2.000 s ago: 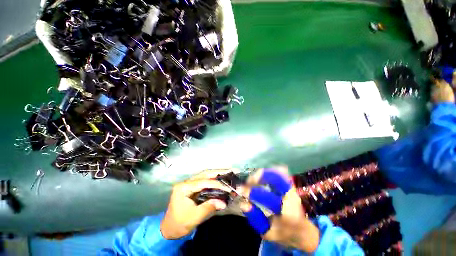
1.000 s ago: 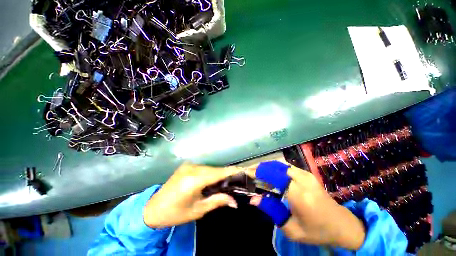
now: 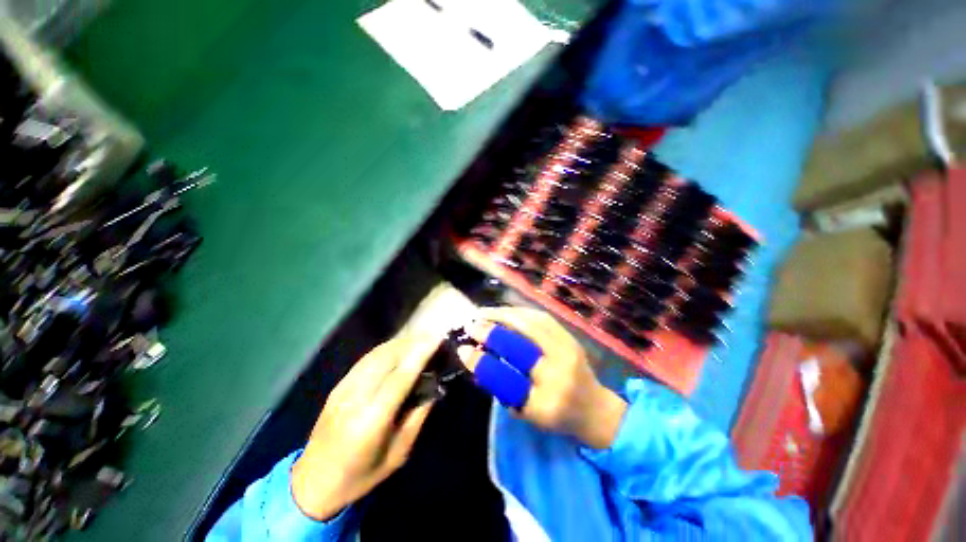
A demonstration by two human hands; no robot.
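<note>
My left hand (image 3: 365, 423) holds a dark workpiece (image 3: 426, 383) in front of my body, below the bench edge. My right hand (image 3: 530, 371), with blue finger wraps on its fingers, has its fingertips at the workpiece's right end, where small bright metal shows. The fingers cover most of the workpiece, so its shape and any clip on it are hard to tell. A red tray (image 3: 689, 373) to the right of my hands holds rows of dark clipped assemblies (image 3: 614, 228) with silver wires.
A blurred heap of binder clips (image 3: 74, 318) and the clip bin (image 3: 111, 148) are on the green bench (image 3: 286, 138) at left. A white sheet (image 3: 450, 64) bears small black strips. A person's blue sleeve (image 3: 689, 64) is beyond the tray. Red trays (image 3: 911, 434) and cardboard boxes (image 3: 832, 281) stand at right.
The view has swung right, so the heap has shifted left and the red tray shows almost whole. Both hands remain together on the dark workpiece.
</note>
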